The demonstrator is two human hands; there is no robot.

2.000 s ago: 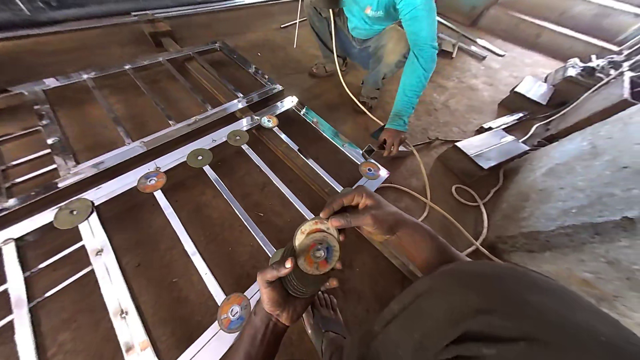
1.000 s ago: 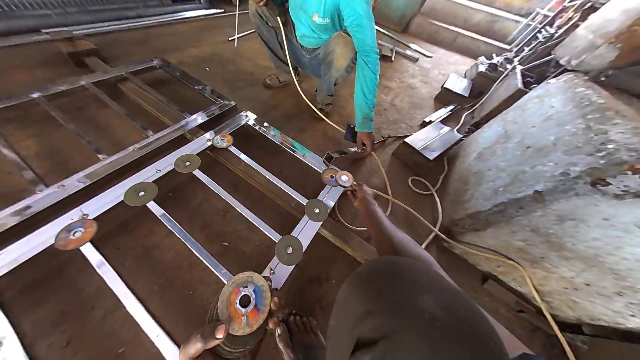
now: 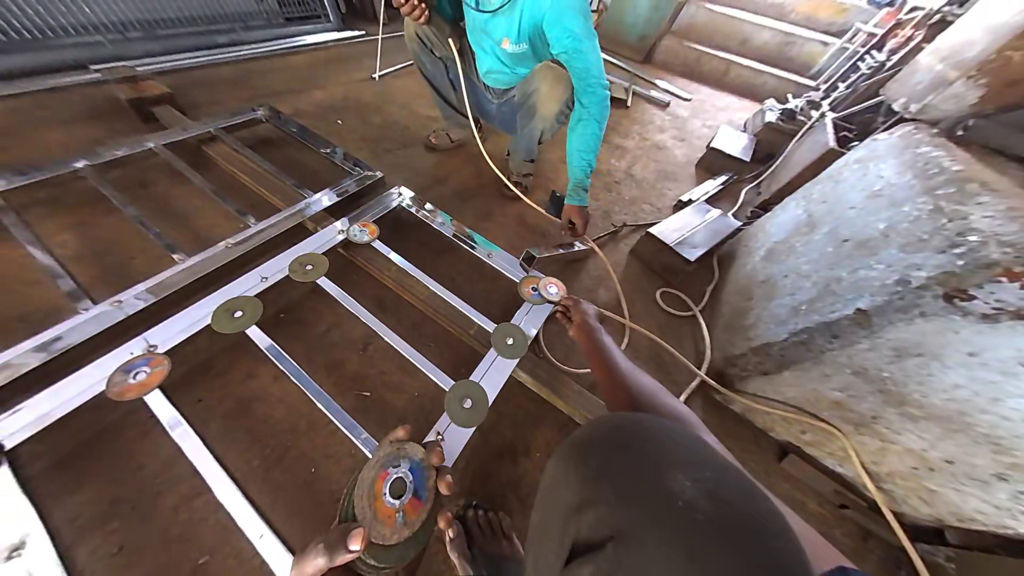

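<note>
My left hand (image 3: 344, 540) grips a stack of abrasive discs (image 3: 394, 492) at the lower middle, its top disc orange and blue around a metal centre ring. My right hand (image 3: 580, 314) reaches to the near corner of a shiny metal frame and holds a small disc (image 3: 551, 289) by its edge, overlapping an orange disc (image 3: 530, 290) on the corner. Green-grey discs (image 3: 466, 403) lie along the frame's right rail (image 3: 488, 384). More discs, green-grey (image 3: 237, 314) and orange (image 3: 138, 376), lie along its left rail where crossbars meet it.
A person in a teal shirt (image 3: 520, 48) crouches behind the frame, one hand (image 3: 574, 219) by its corner. A second metal frame (image 3: 192, 132) lies at the left. A pale cable (image 3: 688, 352) loops over the floor. Stone slabs (image 3: 872, 320) and metal pieces (image 3: 694, 230) stand at the right.
My right hand has moved from the stack out to the frame's corner with a small disc. Two green-grey discs now lie on the right rail. The view has shifted.
</note>
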